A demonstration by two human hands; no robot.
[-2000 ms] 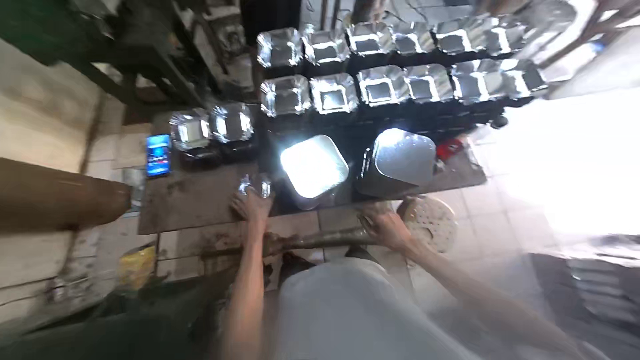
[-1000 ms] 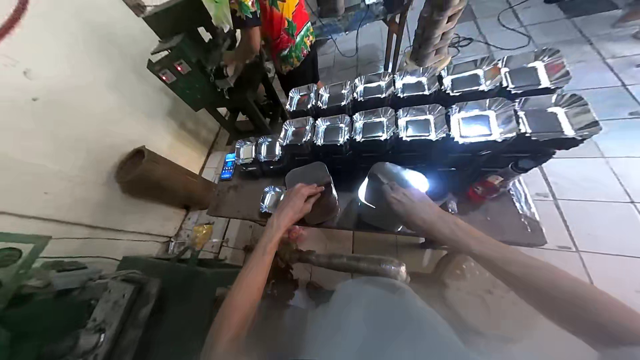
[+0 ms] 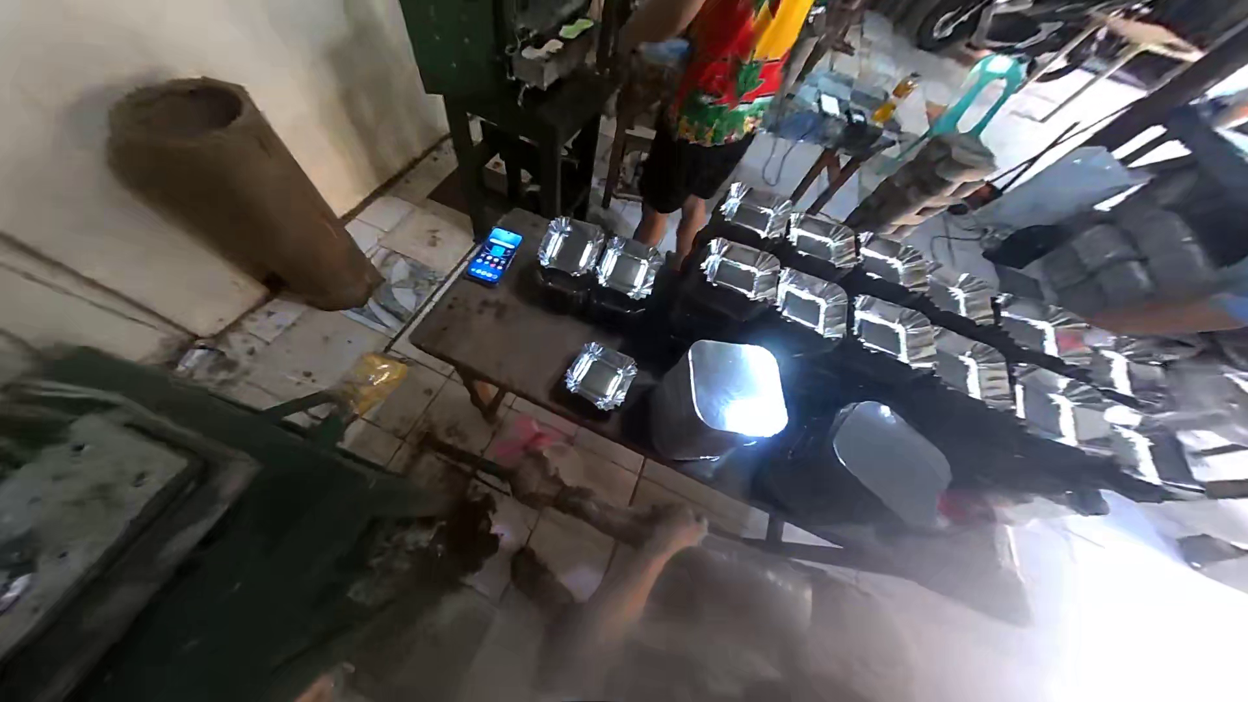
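A hand that appears to be my left hand (image 3: 682,529) is low in the centre, blurred, beside a long dirt-covered rod (image 3: 595,512) below the bench; whether it grips the rod is unclear. My right hand cannot be made out. Above the hand, on the dark bench (image 3: 487,327), stand a rounded block with a shiny metal top (image 3: 741,388) and a second block with a grey metal top (image 3: 892,463). A single crimped foil tray (image 3: 600,375) lies left of the blocks. Behind them run rows of stacked foil trays (image 3: 892,330), and two more stacks (image 3: 570,246) stand near a lit phone (image 3: 494,255).
A brown cylinder (image 3: 234,195) leans by the wall at left. Green machinery (image 3: 292,575) fills the lower left, near yellow plastic (image 3: 372,382) on the tiles. Another person in a colourful shirt (image 3: 731,73) stands behind the bench by a green machine (image 3: 448,49).
Both hands were on the metal-topped blocks one second ago; now neither is, and one hand is below the bench edge. The view has shifted left.
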